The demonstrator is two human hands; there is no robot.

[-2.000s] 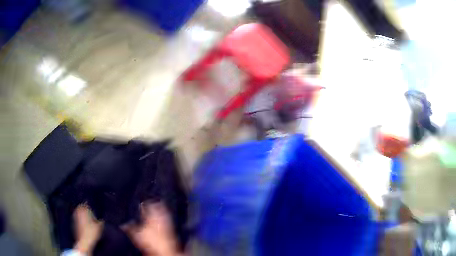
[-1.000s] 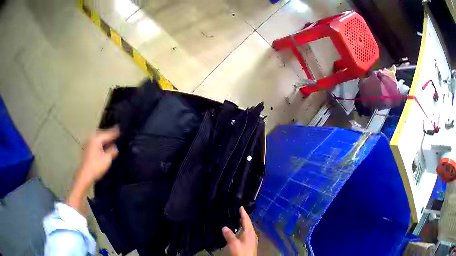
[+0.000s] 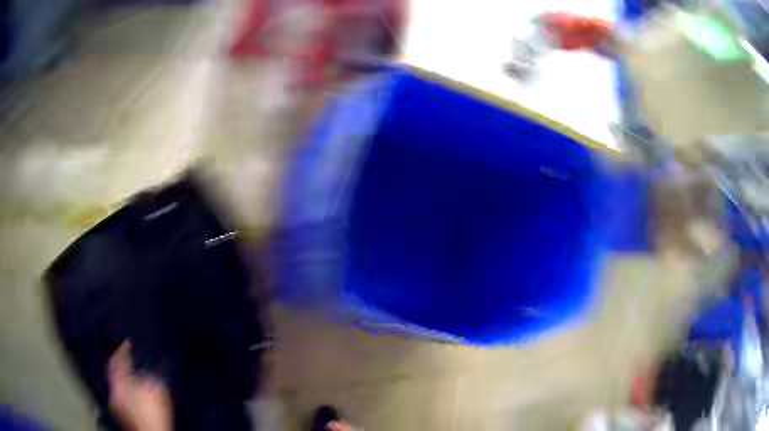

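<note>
The frame is strongly blurred. A pile of black fabric panels [image 3: 160, 278] fills the lower left, with a few pale streaks on it. My left hand [image 3: 139, 391] is over the lower part of the pile, cut off by the bottom edge; its fingers are too blurred to show whether they hold anything. A small skin-coloured patch [image 3: 339, 426] at the bottom edge, beside a small dark shape [image 3: 324, 416], may be my right hand. It is mostly cut off, and its grip cannot be read.
A deep blue bin [image 3: 472, 210] stands open right of the pile. A white table [image 3: 481, 50] with an orange-red machine part [image 3: 578, 32] is behind it. A red stool [image 3: 295, 29] is at the top. Blurred dark and blue items lie at the lower right.
The view has swung right, so the blue bin is now central. My left hand appears lower on the black pile. The right hand seen at the pile's edge before is now barely visible, if at all.
</note>
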